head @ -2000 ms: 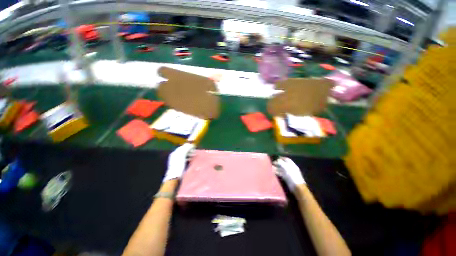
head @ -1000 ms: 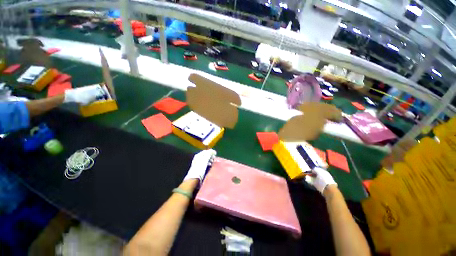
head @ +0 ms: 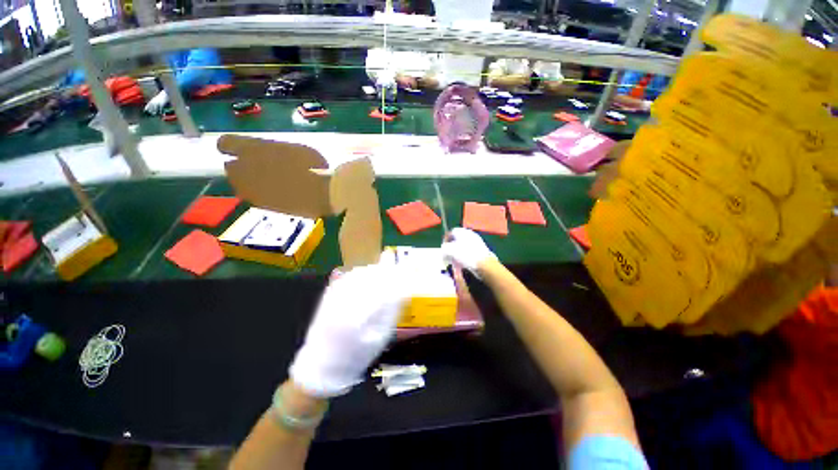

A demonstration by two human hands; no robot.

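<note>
A yellow gift box (head: 430, 310) with a white inside and a raised brown lid (head: 360, 213) sits on the pink platform (head: 471, 317). My left hand (head: 345, 326), white-gloved and blurred, is in front of the box's left side and hides part of it; its fingertips are not clear. My right hand (head: 469, 251), white-gloved, is at the box's back right corner, fingers bent; whether it grips the box cannot be told. Small white packets (head: 401, 378) lie on the black bench in front of the platform.
Another open gift box (head: 273, 240) and red-orange pads (head: 413, 217) lie on the green belt. Stacked yellow cartons (head: 707, 202) stand at right. Pale rubber bands (head: 101, 355) and a blue tape dispenser (head: 23, 341) lie at left. Metal rails run beyond the belt.
The right-hand gift box has moved from the belt onto the pink platform. My left hand has come off the platform's corner to the box's left side. The view has turned right and levelled.
</note>
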